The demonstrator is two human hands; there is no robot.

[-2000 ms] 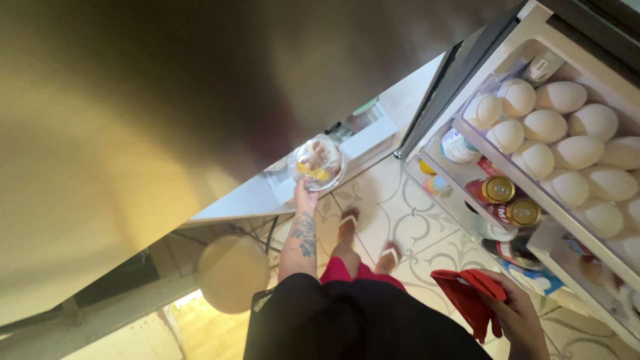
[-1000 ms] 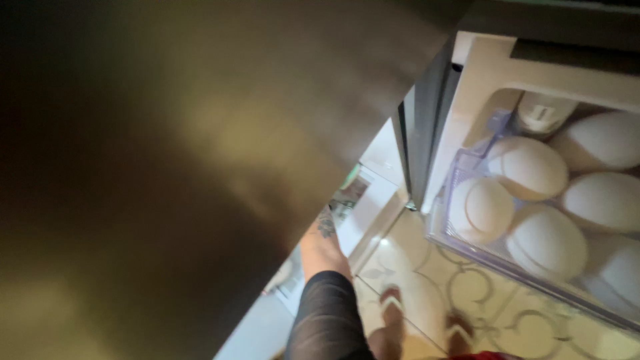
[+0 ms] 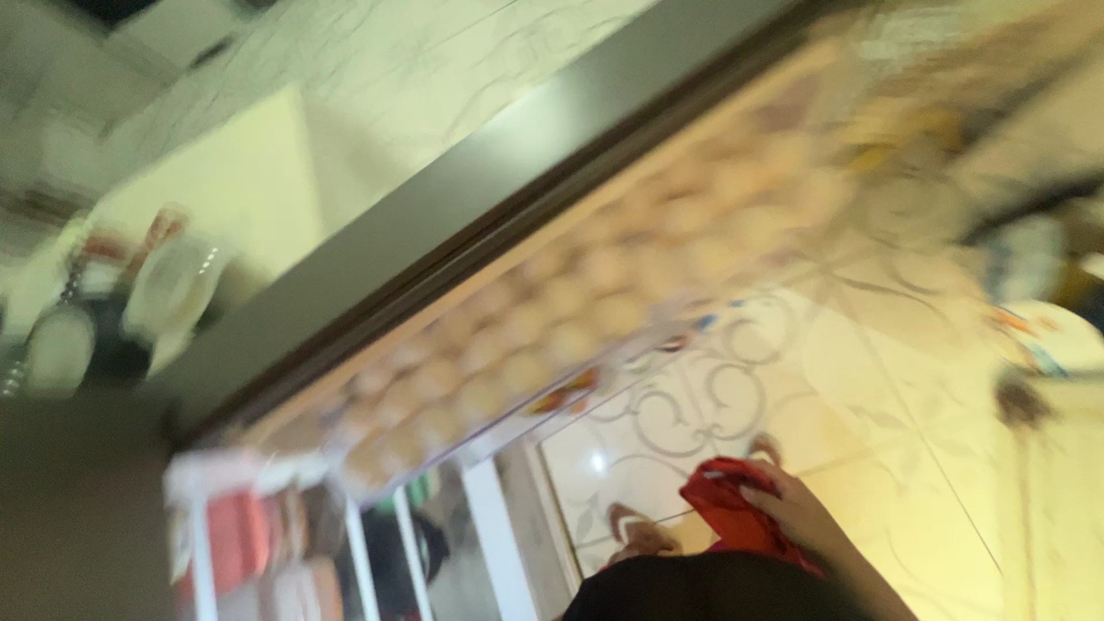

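My right hand grips a red cloth item low at the right of centre, above the tiled floor. My left hand is out of view. The open refrigerator door runs diagonally across the middle, with many eggs in its clear top tray, all blurred by motion. Below the eggs, at lower left, the refrigerator shelves hold red, white and dark items that are too blurred to name.
Beyond the door edge, blurred dishes stand on a pale surface at left. Patterned floor tiles and my sandalled feet show below. Blurred items lie near the right edge.
My left arm, seen reaching past a dark panel a second ago, is out of view. The red cloth item is still in my right hand. The view has swung widely.
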